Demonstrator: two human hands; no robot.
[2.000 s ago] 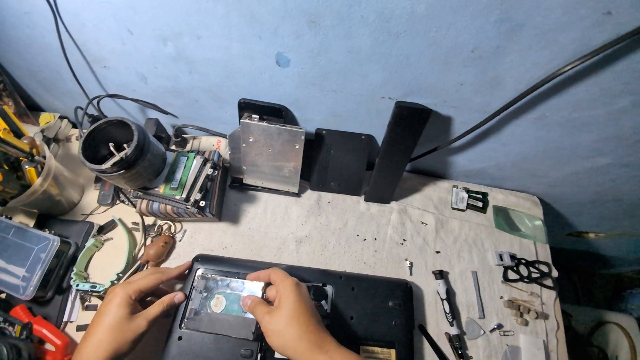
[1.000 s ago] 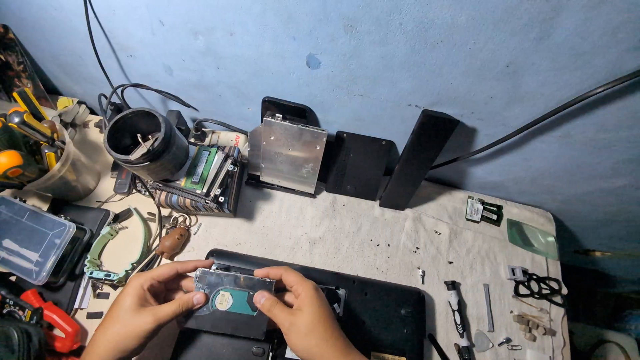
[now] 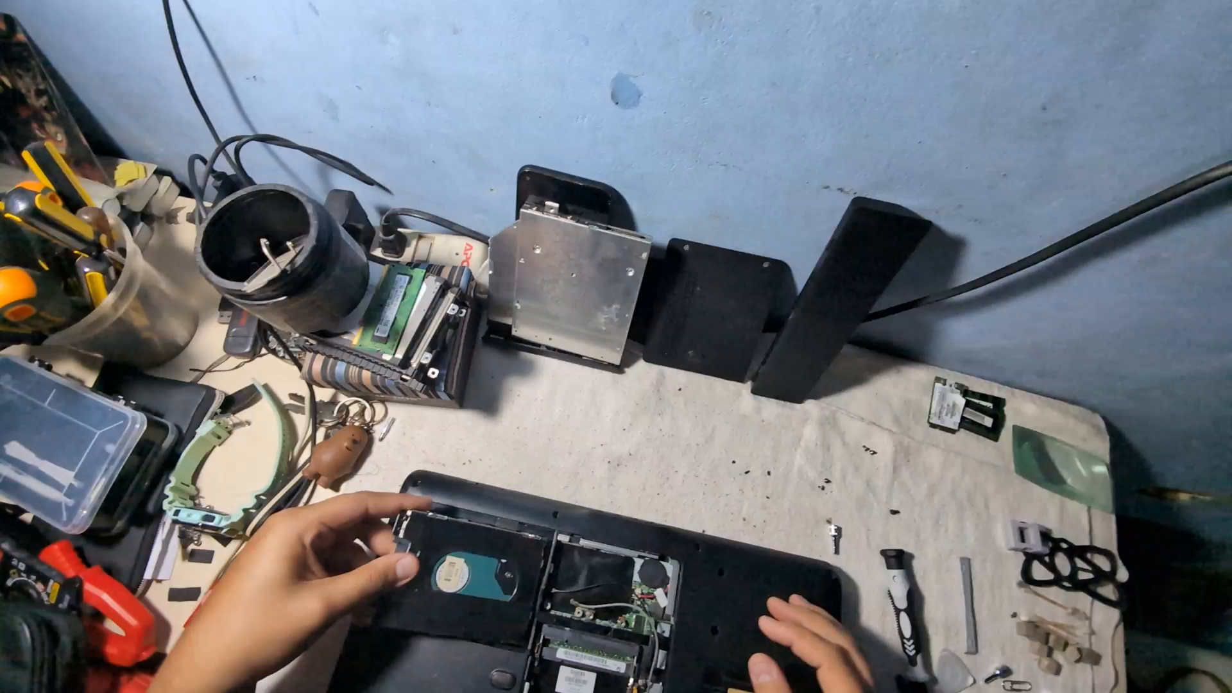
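Observation:
An upturned black laptop (image 3: 731, 597) lies at the bottom of the view, its underside bays uncovered. In its left bay sits a hard drive (image 3: 476, 576) with a black cover and a round pale label. My left hand (image 3: 327, 568) is at that drive's left edge, thumb and forefinger apart; whether the fingertips touch it I cannot tell. My right hand (image 3: 818, 645) hovers over the laptop's right part, fingers spread and holding nothing. Between the hands, an open bay shows a green circuit board (image 3: 650, 602) with cables, and a memory module (image 3: 587, 654) below it.
An optical drive (image 3: 577, 284), a black cover plate (image 3: 717, 308) and a black battery (image 3: 837, 298) lean against the wall. A black cup (image 3: 279, 255) and a box of parts (image 3: 385, 375) stand left. Right lie a screwdriver (image 3: 902, 606), a grey stick (image 3: 967, 604) and RAM modules (image 3: 965, 408).
The hard drive, held in both hands a second ago, now lies in the laptop's left bay. My right hand has let go and moved right, over the laptop.

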